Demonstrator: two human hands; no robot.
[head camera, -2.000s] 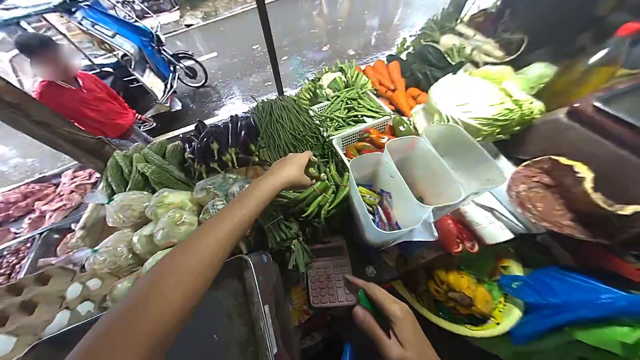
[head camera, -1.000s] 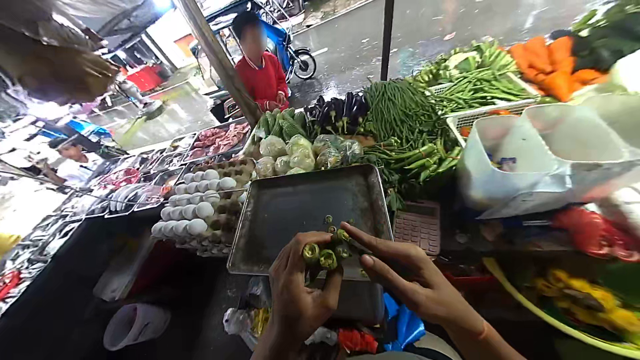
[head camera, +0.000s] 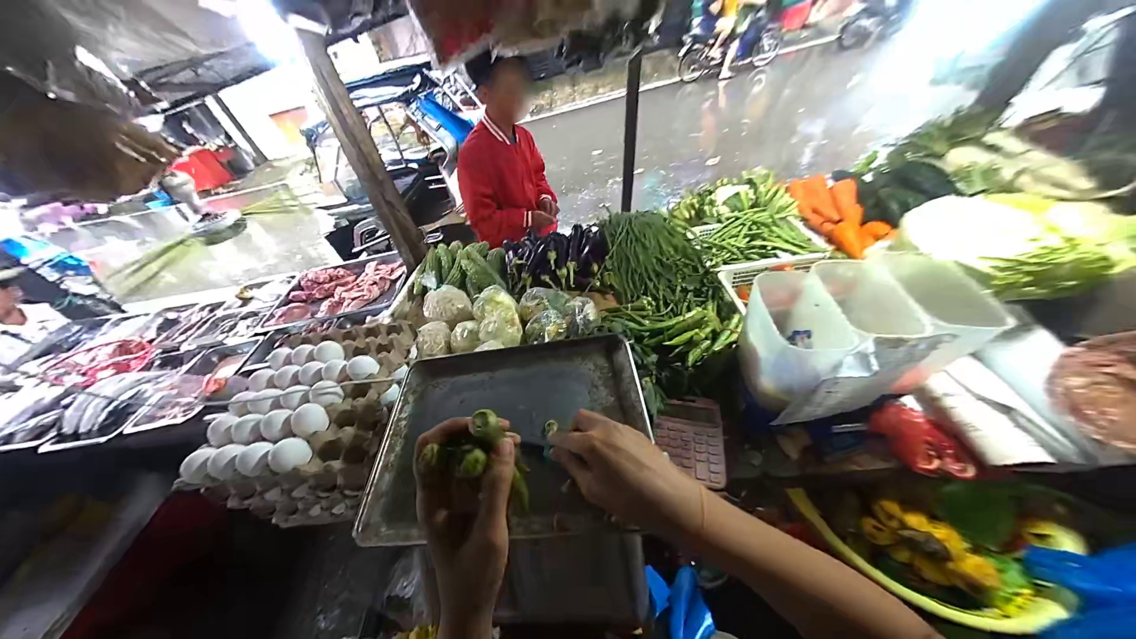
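Note:
My left hand (head camera: 470, 506) is closed around several okra pods (head camera: 472, 463), their cut stem ends facing up, over the near part of a worn metal tray (head camera: 524, 390). Just to its right, my right hand (head camera: 621, 466) has its fingers bent over the same tray. A small cut okra end (head camera: 550, 428) shows at its fingertips, and a bit of something green, partly hidden, lies under the fingers. What that hand grips cannot be made out fully. A pink calculator (head camera: 692, 439) lies right of the tray.
Egg trays (head camera: 293, 426) stand left of the metal tray. Behind it are bagged vegetables (head camera: 497, 319), eggplants (head camera: 555, 253), long beans (head camera: 648, 257) and green chili peppers (head camera: 679, 328). White plastic bins (head camera: 825, 328) stand at right. A person in a red jacket (head camera: 501, 182) stands across the stall.
Two seconds ago my left hand reached into the green vegetables by the calculator; now it holds okra over the tray. My right hand has moved from the calculator to the tray. The view has swung left.

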